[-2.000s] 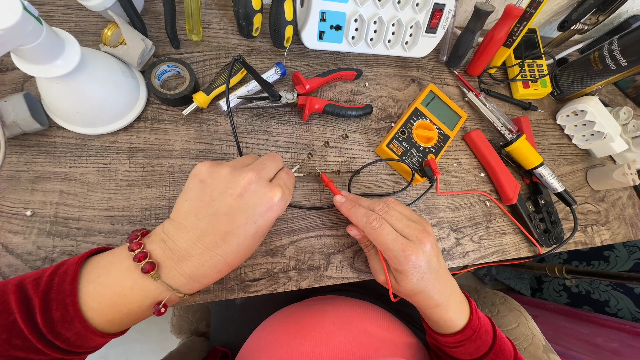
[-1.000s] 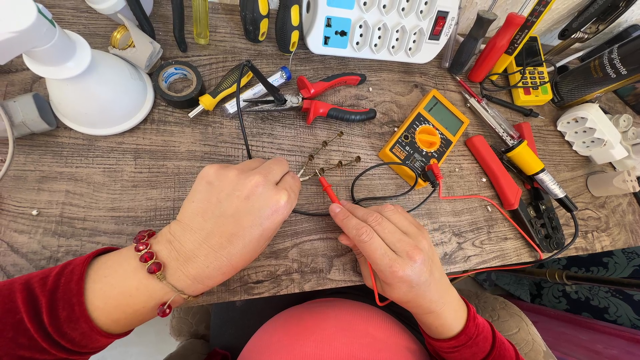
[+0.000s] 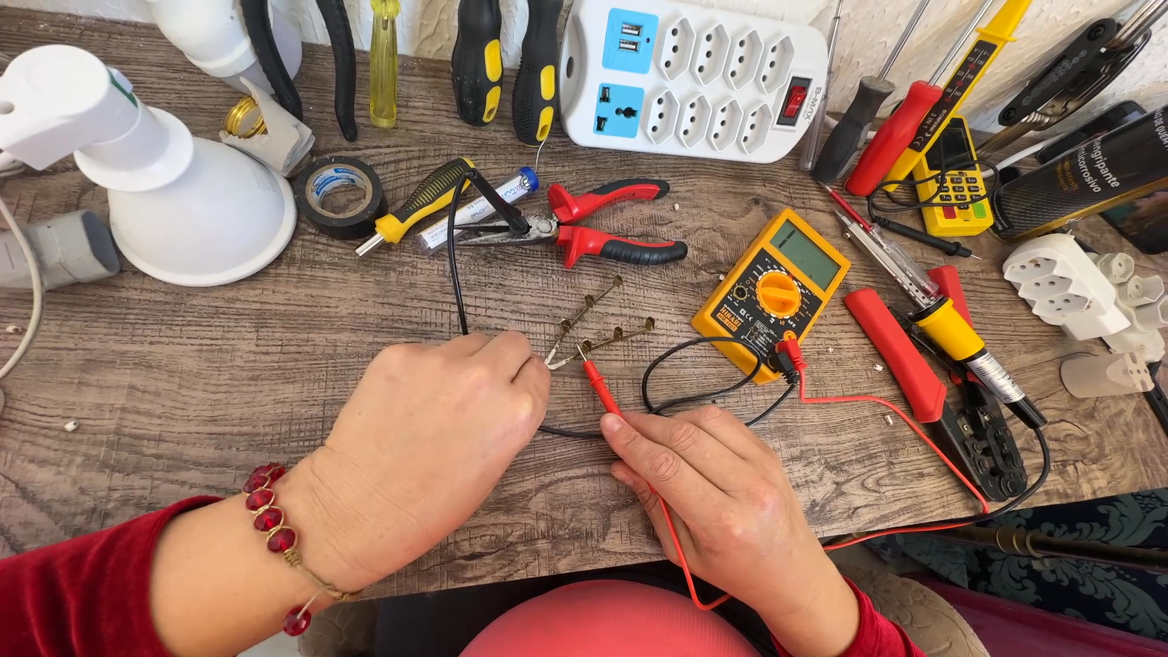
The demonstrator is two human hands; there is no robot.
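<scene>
My right hand [image 3: 721, 493] holds a red test probe [image 3: 600, 387], its metal tip against or very near one of two metal contact strips [image 3: 620, 335]. My left hand [image 3: 443, 433] is closed at the strips' lower left ends, where short white wire ends show; what lies inside the fingers is hidden. The second contact strip [image 3: 589, 303] slants up to the right. A yellow digital multimeter [image 3: 774, 294] lies to the right with red and black leads plugged in. The black probe [image 3: 495, 199] rests across the yellow-black screwdriver and the pliers.
Red-handled long-nose pliers [image 3: 607, 224], a yellow-black screwdriver [image 3: 415, 212] and black tape [image 3: 339, 196] lie beyond my hands. A white power strip [image 3: 695, 78] is at the back. A white lamp holder [image 3: 187, 201] stands left; a soldering iron [image 3: 949, 328] and red-handled crimping pliers [image 3: 899, 356] lie right.
The contact strips have shifted slightly under my hands, and their far ends lie farther apart than two seconds ago. The red probe stays in my right hand.
</scene>
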